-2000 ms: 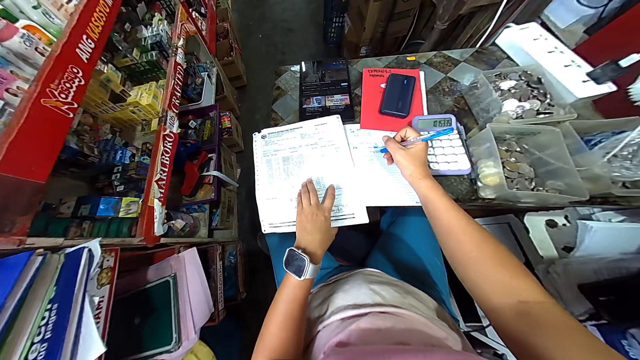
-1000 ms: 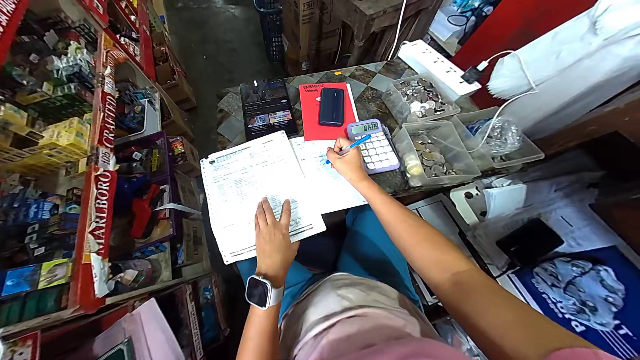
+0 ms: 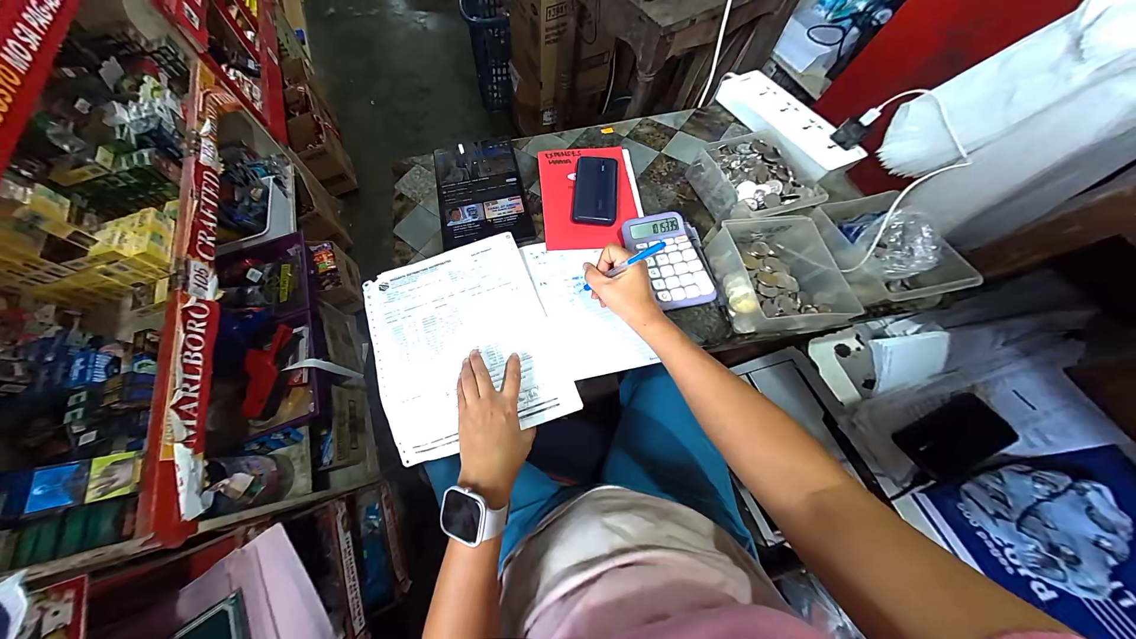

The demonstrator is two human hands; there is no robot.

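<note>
My left hand (image 3: 491, 417) lies flat with fingers apart on printed paper sheets (image 3: 444, 328) with punched edges. In my right hand (image 3: 621, 284) is a blue pen (image 3: 641, 255), its tip at a sheet with handwriting (image 3: 590, 337) that lies partly under the printed ones. Just right of that hand is a purple-rimmed calculator (image 3: 679, 275) with digits on its display. Behind it a dark blue power bank or phone (image 3: 595, 190) rests on a red notebook (image 3: 561, 226). A dark tablet or phone with a lit screen (image 3: 484, 195) is left of the notebook.
Plastic tubs of coins (image 3: 799, 284) (image 3: 750, 173) and a tub with a clear plastic bag (image 3: 941, 266) stand at the right of the tiled table (image 3: 417, 209). Behind them lies a white power strip (image 3: 781, 120) with a plugged-in cable. Stocked shelves (image 3: 186, 355) line the left side.
The view has swung since two seconds ago. My left hand stays on the printed sheets, and my right hand still holds the pen over the handwritten sheet.
</note>
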